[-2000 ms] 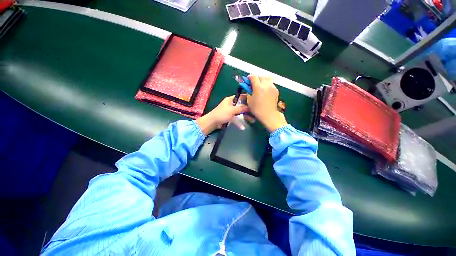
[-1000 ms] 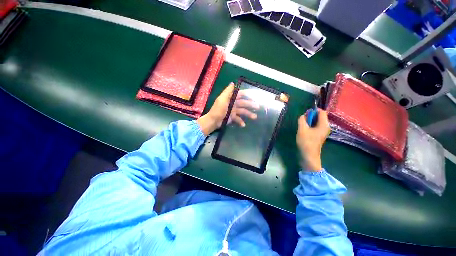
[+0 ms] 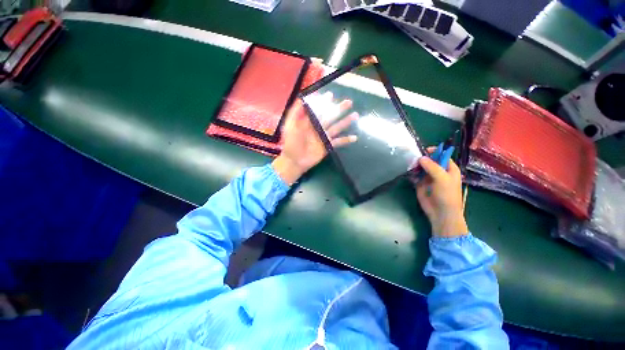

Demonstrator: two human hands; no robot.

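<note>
A clear black-bordered touch panel [image 3: 373, 140] is held tilted above the green bench, with its orange-gold flex tail [image 3: 369, 60] at the top corner. My left hand [image 3: 312, 133] is behind its left part, fingers spread and seen through the glass; its thumb is hidden. My right hand [image 3: 440, 188] pinches the right corner with thumb and fingers and also holds a small blue hand tool [image 3: 445, 156]. Another black-bordered panel [image 3: 264, 92] lies on red bubble bags [image 3: 233, 139] behind my left hand.
A stack of red bubble bags [image 3: 538, 150] lies at right, with clear bubble bags [image 3: 603, 212] beside it. A grey-white box with a round black face [image 3: 593, 102] stands behind. Sheets of black parts [image 3: 438, 34] lie at the far side. More red items [image 3: 27, 41] lie far left.
The panel has been lifted and turned, its flex tail now at the top. My right hand, apart from it a second ago, has taken its corner. The view has shifted slightly left.
</note>
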